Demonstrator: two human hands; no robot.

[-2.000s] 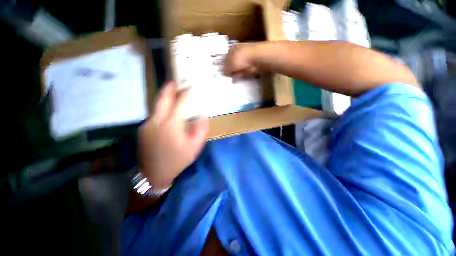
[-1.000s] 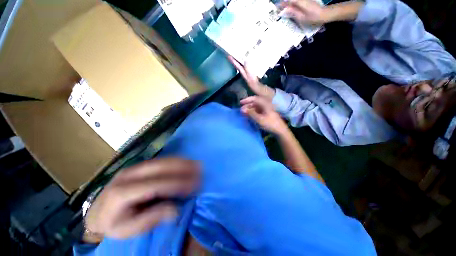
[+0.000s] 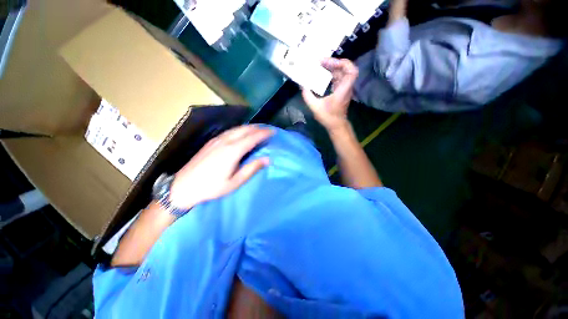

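Note:
An open brown shipping carton (image 3: pixel 149 68) is at the left, with a few white product boxes (image 3: pixel 118 140) inside along one wall. Rows of white product boxes (image 3: pixel 305 31) lie on the green bench at the top. My right hand (image 3: pixel 333 93) has its thumb and fingers around the near end of the white boxes. My left hand (image 3: pixel 218 165), with a metal watch at the wrist, lies against my blue shirt beside the carton and holds nothing; its fingers are slightly spread.
Another person in a grey-blue garment (image 3: pixel 442 62) is at the upper right, close to the boxes. The green bench (image 3: pixel 218 62) shows between carton and boxes. The green floor has a yellow line (image 3: pixel 380 128). Brown cartons (image 3: pixel 529 165) are in the dark at the right.
My right hand has moved up from beside my body and taken hold of the boxes' end. My left hand has moved up and right onto my shirt. The other person's hands have left the near boxes.

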